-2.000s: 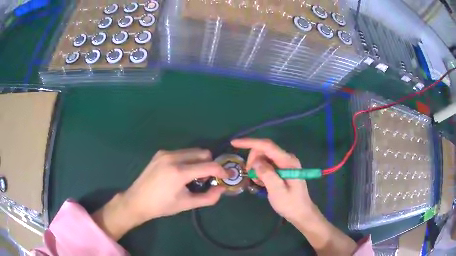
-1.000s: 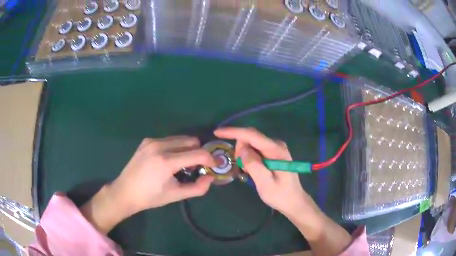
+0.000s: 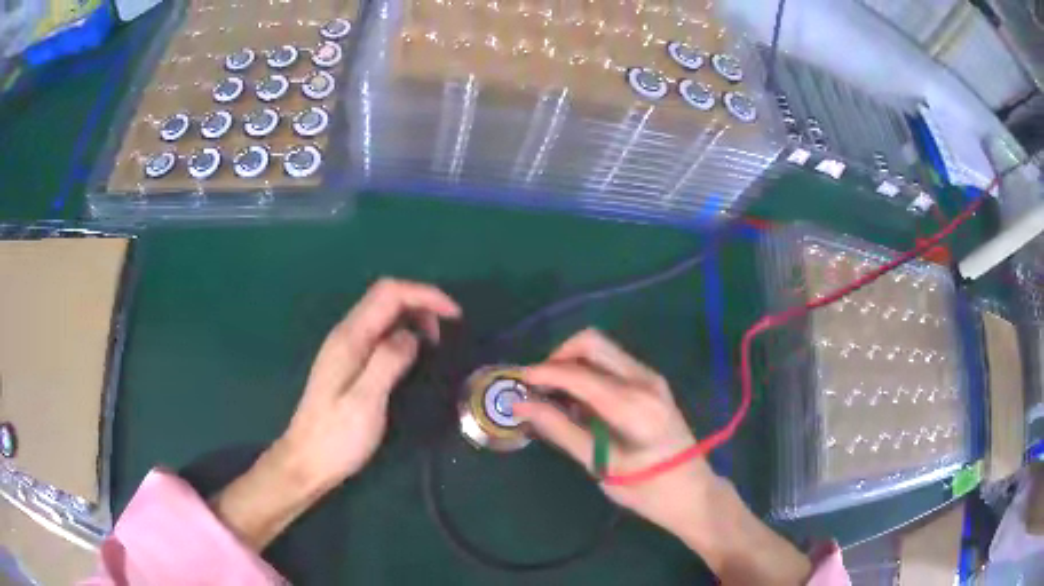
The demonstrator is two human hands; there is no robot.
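Note:
The round contact base (image 3: 475,430), silver and brass, lies on the green mat. A round component (image 3: 501,404) with a pale face and dark ring sits on top of it. My right hand (image 3: 624,418) has thumb and index finger at the component's right edge; whether they pinch it is unclear. The green test probe (image 3: 601,444) is tucked in the same hand, mostly hidden by the fingers, its tip out of sight. My left hand (image 3: 364,372) is left of the base, apart from it, fingers curved and holding nothing.
The red lead (image 3: 746,355) runs from the probe to the upper right. A dark cable (image 3: 441,521) loops below the base. Clear trays with discs stand at back left (image 3: 212,206) and back centre (image 3: 515,149). A cardboard-lined tray (image 3: 63,343) is left, another tray (image 3: 887,378) right.
My left hand has let go at the base and moved up and left, its fingers opened. The probe has swung from pointing at the component into my right palm; my right fingertips are now at the component.

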